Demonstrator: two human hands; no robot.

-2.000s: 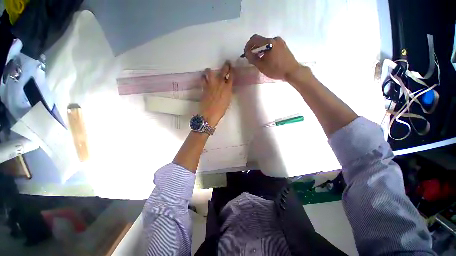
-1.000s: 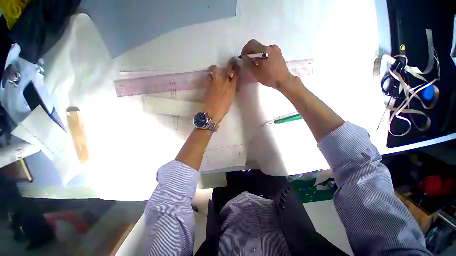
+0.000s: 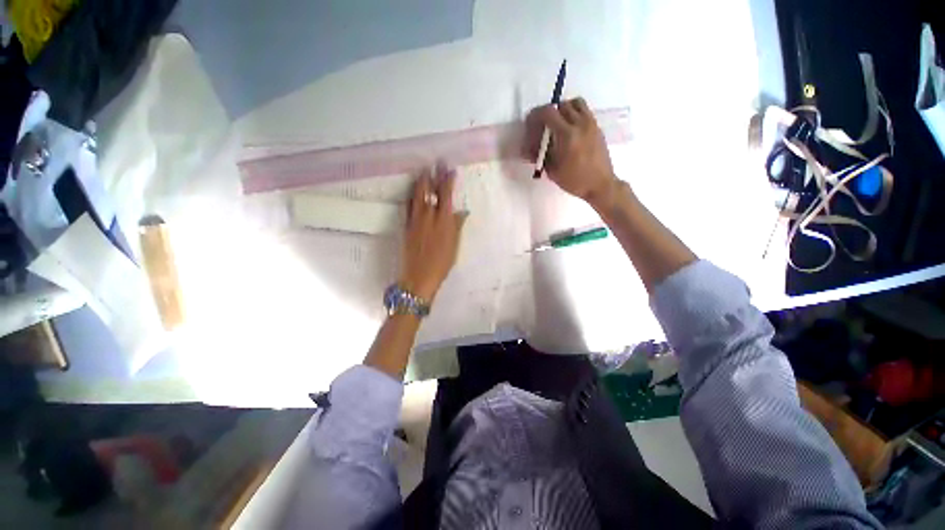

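Observation:
White pattern paper (image 3: pixel 414 88) with faint lines lies on the table. The clear pinkish ruler (image 3: pixel 342 169) lies across it, slightly tilted. My right hand (image 3: pixel 572 150) holds a black and white pen (image 3: pixel 560 88) in its fingers, over the ruler's right part; the pen's dark end points up and away. My left hand (image 3: pixel 432 233) lies flat, fingers spread, its fingertips at the ruler's near edge. The narrow off-white card strip (image 3: pixel 347 214) lies left of it, its right end reaching my left hand. A slim green tool (image 3: pixel 580 237) lies on the paper near my right wrist.
A tan wooden strip (image 3: pixel 160 271) and cut paper pieces (image 3: pixel 95 280) lie at the left. A tangled tape measure (image 3: pixel 829 223), a blue disc (image 3: pixel 868 183) and dark handles lie on the black surface at the right. Dark and yellow fabric (image 3: pixel 39 26) is at the upper left.
My left hand has moved back toward me, off the middle of the ruler, and lies flatter. My right hand has moved slightly right, and the pen has turned from nearly level to steep.

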